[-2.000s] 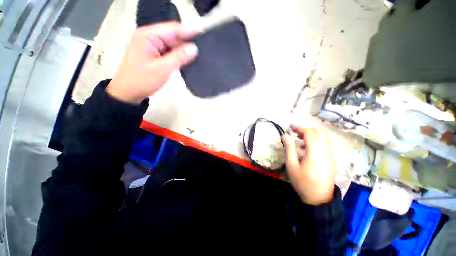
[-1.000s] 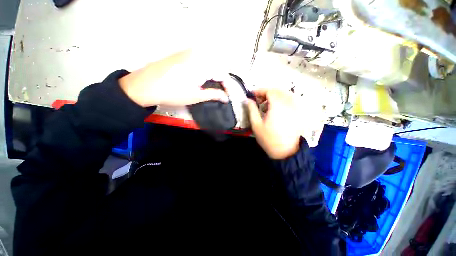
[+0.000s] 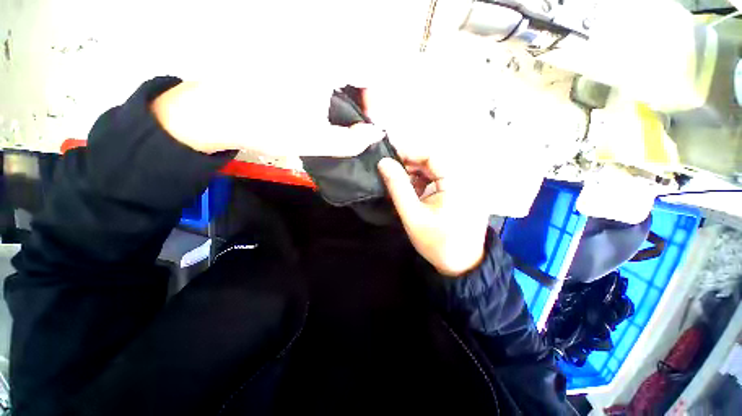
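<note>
A black pouch panel [image 3: 351,177] is held between my two hands over the table's red front edge. Its lower part hangs at the edge and its upper part sticks up past my left fingers. My left hand [image 3: 325,140] lies across the panel and grips it, washed out by glare. My right hand [image 3: 423,199] pinches its right side with thumb and fingers. A dark edge shows between the hands; whether it is the narrow band, I cannot tell.
The off-white table [image 3: 49,49] has a red front edge [image 3: 268,173]. Sewing machine parts [image 3: 529,28] are at the upper right. A blue crate [image 3: 643,305] at the right holds a black work bundle [image 3: 587,317] and a grey fabric piece [image 3: 612,248].
Two seconds ago my left hand held the panel flat and my right held a looped black band, apart. The hands have since come together; over the last second the panel has turned and bent between them.
</note>
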